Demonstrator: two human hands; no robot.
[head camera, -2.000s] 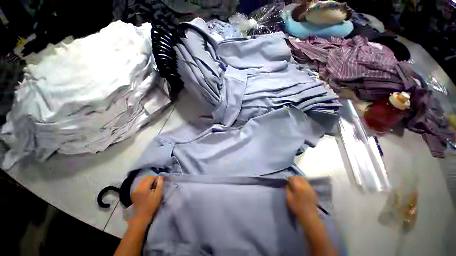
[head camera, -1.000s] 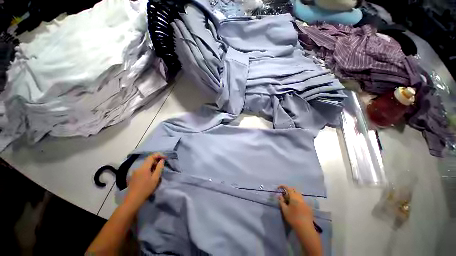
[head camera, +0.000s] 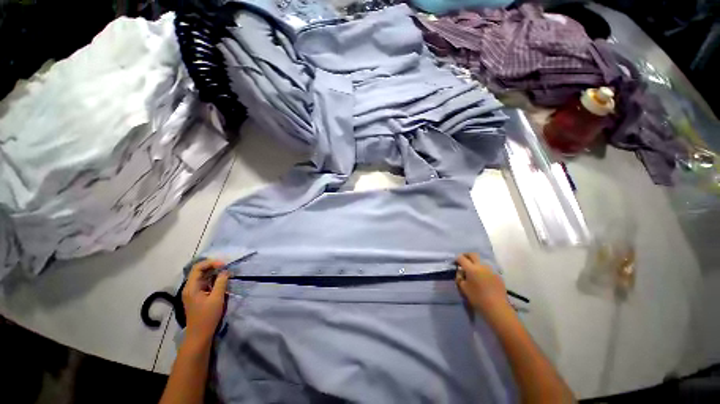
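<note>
A light blue-grey shirt lies across the table with its front parted along a dark gap. Tiny pale buttons show along the upper edge. The black hanger hook sticks out at the collar end. My left hand pinches the shirt at the collar end of the placket. My right hand pinches the placket edge toward the hem. A thin dark tool pokes out beside my right hand. Both hands' fingertips partly hide the cloth they hold.
White shirts are piled at left, beside black hangers. Stacked blue-grey shirts lie beyond the work. Striped purple shirts, a red bottle, clear plastic strips and a small clear bag are at right.
The front, first folded over between my hands, now lies flat with a dark gap between its two edges. The camera view has shifted, so the piles appear higher and further left.
</note>
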